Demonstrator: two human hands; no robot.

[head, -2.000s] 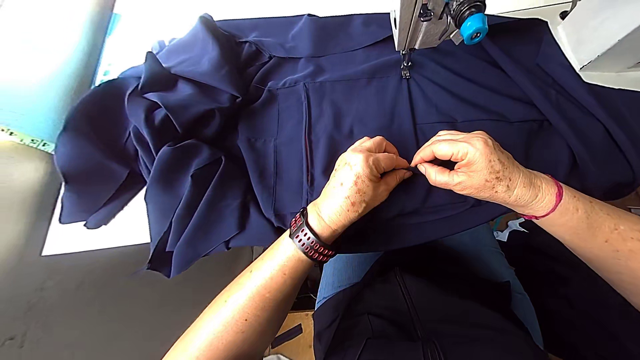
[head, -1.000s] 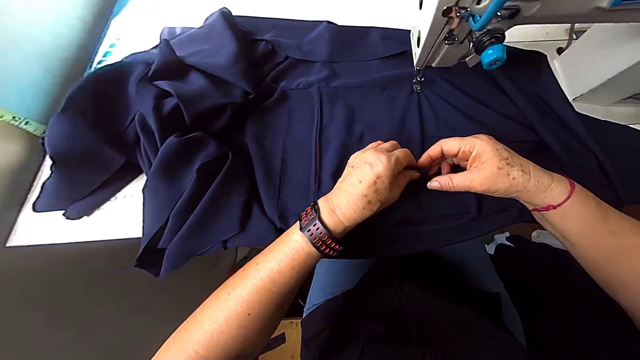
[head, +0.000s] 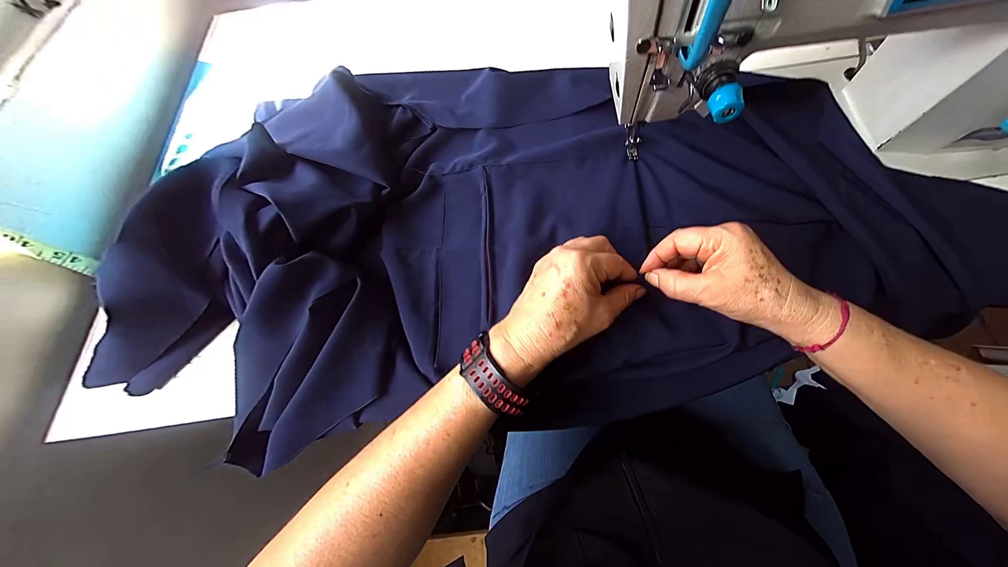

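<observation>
Navy blue fabric [head: 551,197] lies spread under the presser foot [head: 632,143] of a sewing machine [head: 669,63], with a crease or seam running from the foot toward my fingers. My left hand [head: 571,295], with a dark and red watch strap at the wrist, pinches the fabric between thumb and fingers. Close to its right, my right hand [head: 720,272] pinches the same fabric between thumb and forefinger; a red cord bracelet circles that wrist. The fingertips of both hands nearly meet. Whether a small thing is between them cannot be seen.
At the left, bunched folds of the fabric lie over a white surface [head: 79,409]. A green measuring tape [head: 51,252] runs along the far left. The white machine body [head: 929,87] stands at the right. Below the fabric are my lap in blue jeans [head: 535,468] and dark cloth.
Both hands stay at about the same place on the fabric, and the fingers have shifted slightly. My right thumb and forefinger are closer together than one second ago.
</observation>
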